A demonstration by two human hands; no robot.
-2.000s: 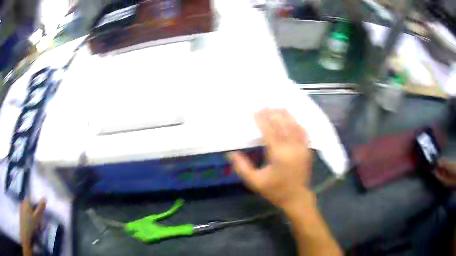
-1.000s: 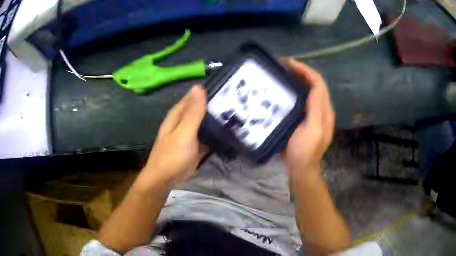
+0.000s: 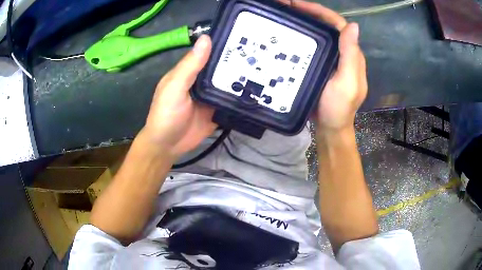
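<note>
A black square lamp housing [image 3: 209,87] is held face up and slightly tilted in both my bare hands, above the bench's front edge. Its white circuit board [image 3: 269,58] carries small dark components and faces the camera. My left hand [image 3: 179,103] grips the left side, thumb on the frame. My right hand [image 3: 343,79] grips the right side. The fingers under the housing are hidden. A black lamp cable [image 3: 203,154] hangs from the bracket side, below the housing. The green air blow gun [image 3: 140,47] lies on the bench to the left of the lamp.
The dark bench top [image 3: 79,105] runs across the view. A pale air hose [image 3: 378,7] lies at the upper right, beside a red-brown board [image 3: 462,20]. A white surface [image 3: 13,116] is at the left. A cardboard box [image 3: 66,192] stands below the bench. A person's dark clothing shows at the right edge.
The view has moved closer to the lamp, which appears larger and higher. Both my hands still hold it. Two seconds ago, my right hand was on the white machine, with no lamp in it.
</note>
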